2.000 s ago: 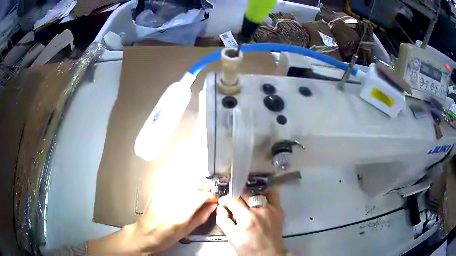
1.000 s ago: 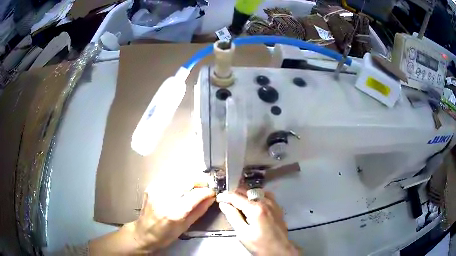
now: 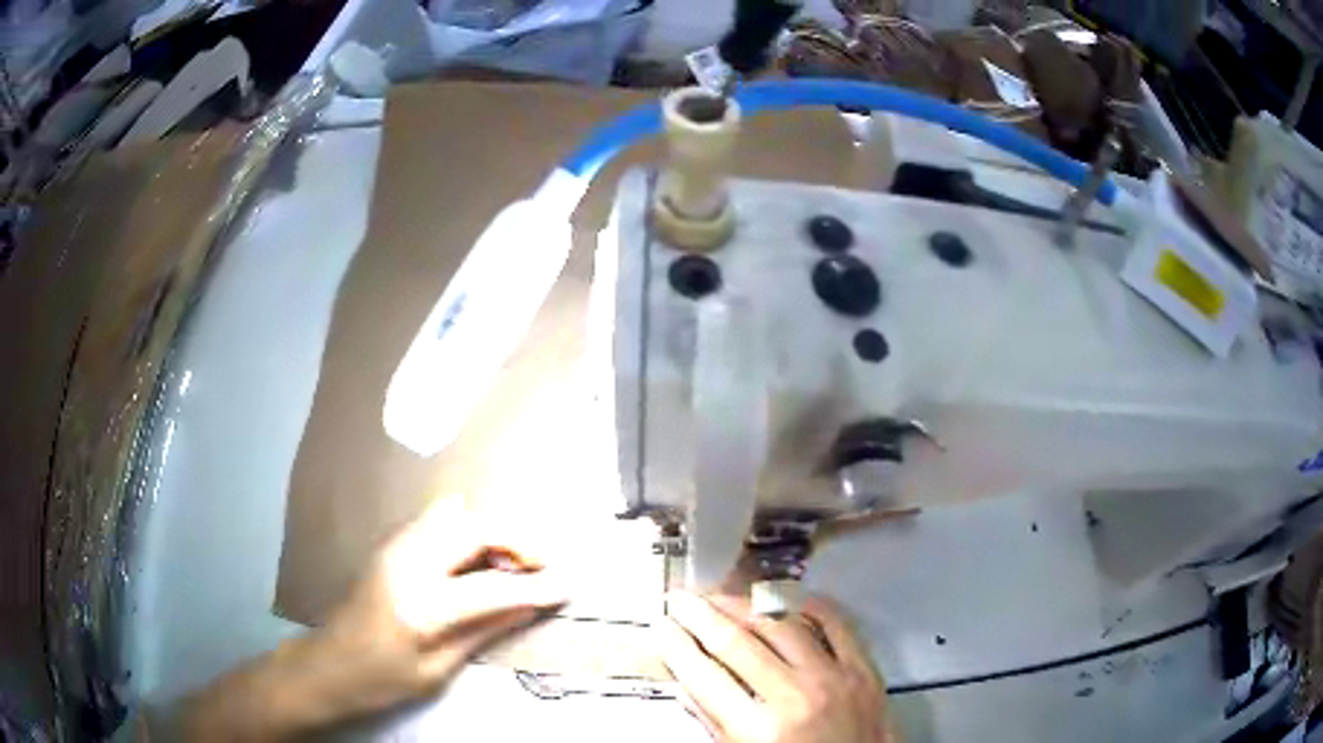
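A brown garment panel lies left of the sewing machine head and runs under the lamp glare. My left hand is on the cloth left of the needle, with thumb and fingers close together near a cloth edge; glare hides whether they pinch it. My right hand lies just in front of the needle area, fingers extended beside the small knurled knob. The presser foot is partly visible behind my right fingertips. The white guard strip stands in front of the machine face.
The machine lamp hangs over the panel on a blue neck. A plastic-edged brown stack lies at the left. A white box with a yellow label sits on the machine. Bundled pieces lie behind, with a control panel at the right.
My left hand has moved left, away from the needle and my right hand. My right fingers have straightened and lie flatter. The camera view has shifted, so the machine appears further right.
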